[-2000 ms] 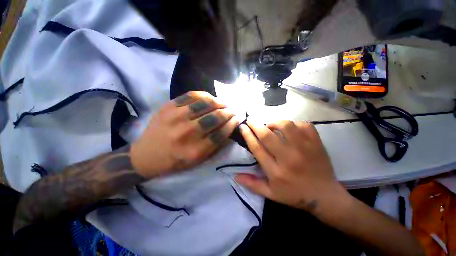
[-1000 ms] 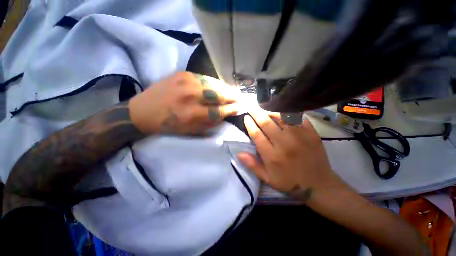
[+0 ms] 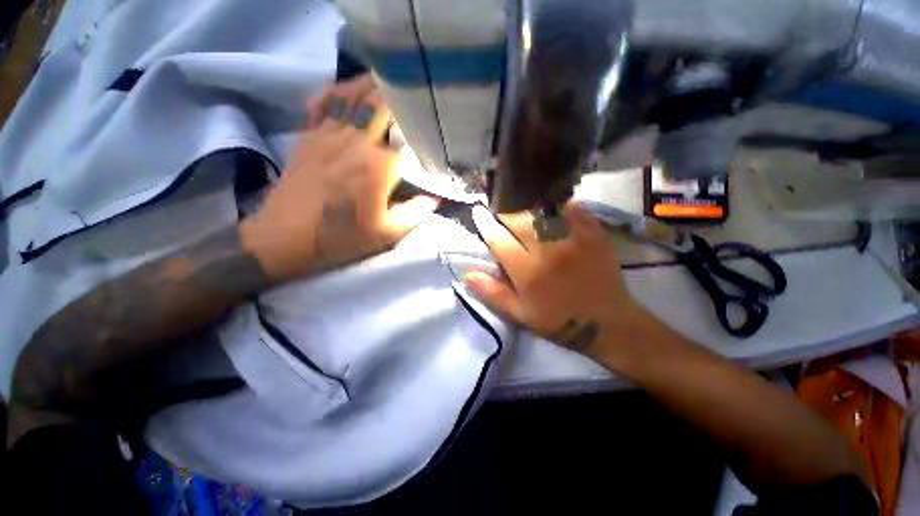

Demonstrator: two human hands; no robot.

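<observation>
White garment panels (image 3: 333, 423) with dark seam lines spread from the upper left to the machine table's front edge. A black fabric piece (image 3: 462, 212) lies between my hands, just below the brightly lit needle area. My left hand (image 3: 338, 186) is on the cloth left of the needle, thumb apart from the raised, blurred fingers; its grip is unclear. My right hand (image 3: 560, 272) rests on the cloth right of the black piece, thumb and forefinger apart. The machine head (image 3: 444, 91) covers the needle from view.
Scissors (image 3: 734, 285) with black handles lie right of my right hand. A smartphone (image 3: 688, 194) lies behind them, partly covered by the machine. Orange cloth (image 3: 847, 408) is below the table edge at the lower right. Blue patterned material (image 3: 192, 489) shows at the lower left.
The camera view has shifted, and the machine head covers more of the centre. My left hand's fingers have spread and moved up and left from the black piece. My right hand stays beside it.
</observation>
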